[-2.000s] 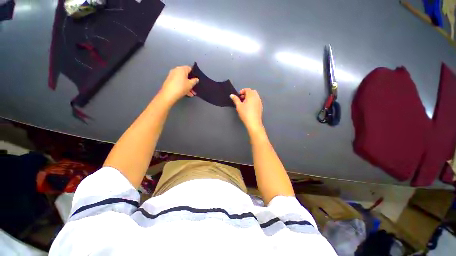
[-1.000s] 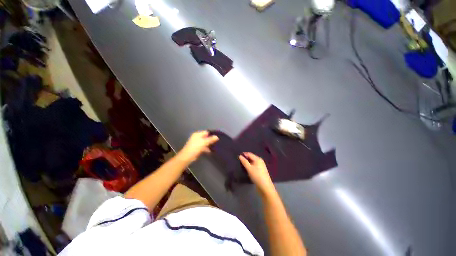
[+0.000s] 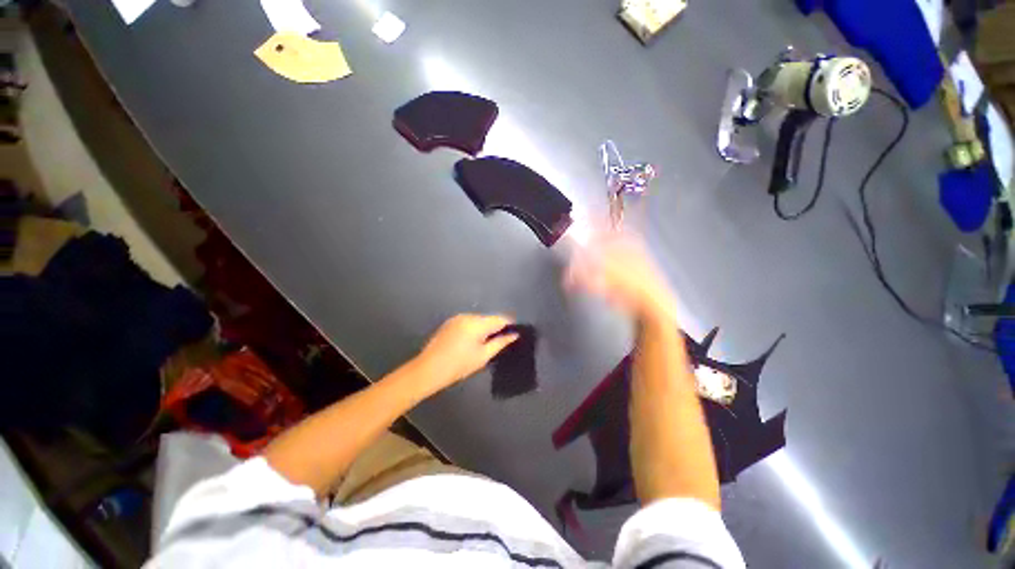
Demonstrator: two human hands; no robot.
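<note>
My left hand (image 3: 465, 347) holds a small dark cut piece (image 3: 514, 365) by its upper end, over the grey table. My right hand (image 3: 614, 272) is blurred, reaching out over the table; whether it holds anything cannot be told. Two stacks of dark curved pieces with maroon edges lie beyond: one fan-shaped (image 3: 447, 120), one arched (image 3: 519, 193). A shiny metal clip (image 3: 630, 178) lies just beyond my right hand. The dark jagged fabric remnant (image 3: 743, 427) lies at the right, partly hidden by my right forearm, with a pale wrapped weight (image 3: 715, 385) on it.
A yellow paper pattern (image 3: 303, 58) and a white one (image 3: 289, 13) lie at the far left. A small white block (image 3: 388, 27) and a tan block (image 3: 650, 16) are beyond. A corded device (image 3: 818, 89) stands far right, near blue fabric (image 3: 890, 39). An orange-red bag (image 3: 228, 389) is below the table edge.
The view has shifted toward the stacks. My left hand has carried the small dark piece away from the remnant. The metal clip is off the stacks, and my right hand has moved outward.
</note>
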